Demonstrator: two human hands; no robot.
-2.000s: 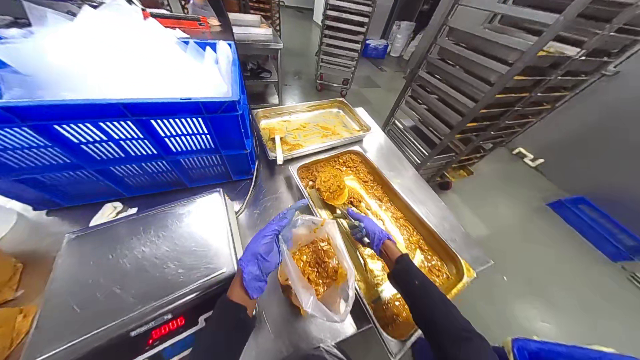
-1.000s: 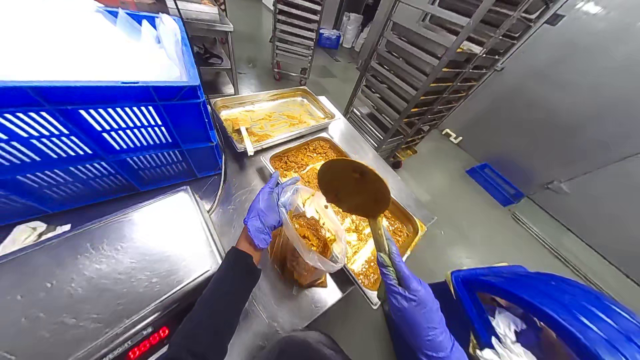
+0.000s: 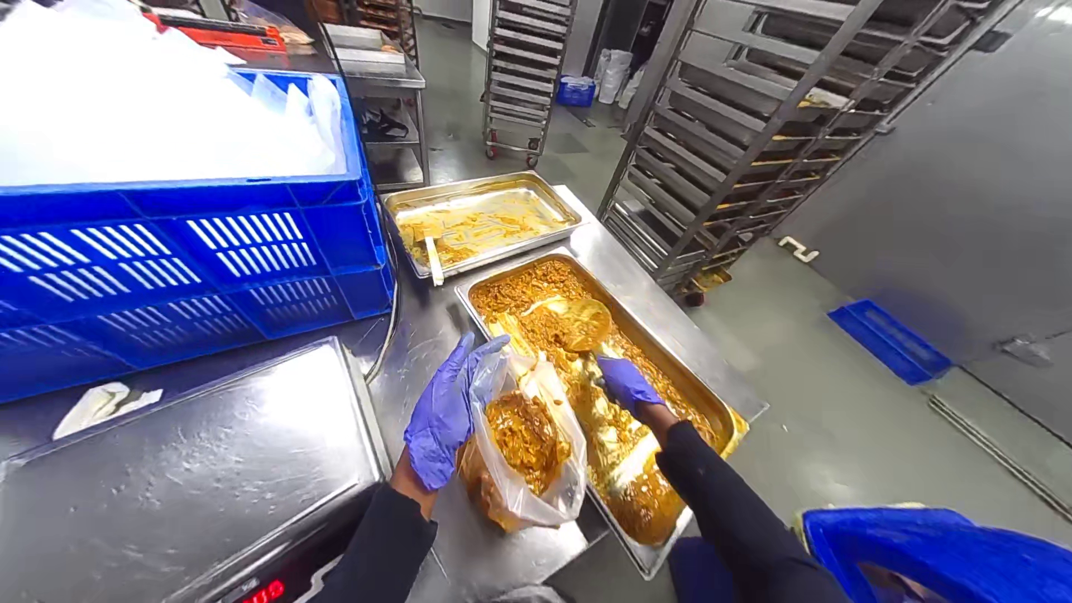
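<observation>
My left hand (image 3: 444, 419), in a purple glove, grips the left rim of a clear plastic bag (image 3: 548, 502) that is partly filled with brown-orange saucy food. Right of the bag lies a long steel pan (image 3: 729, 419) of the same food, its base showing through in places. Over this pan my gloved right hand (image 3: 628, 385) holds the handle of a round ladle (image 3: 586, 325), whose bowl rests in the food. Behind stands a second steel pan (image 3: 494, 180), thinly smeared with sauce, with a white-handled scraper (image 3: 434, 261) leaning on its near edge.
A steel weighing scale (image 3: 193, 469) with a red display stands at the left. Behind it is a blue crate (image 3: 184, 293) full of clear plastic bags. Tall tray racks (image 3: 720, 142) stand beyond the table. A blue tub (image 3: 938, 544) is at the lower right, a blue crate (image 3: 892, 339) on the floor.
My right hand has lowered the ladle from above the bag's right side back into the food in the pan. The left hand still holds the bag, which looks fuller than two seconds ago.
</observation>
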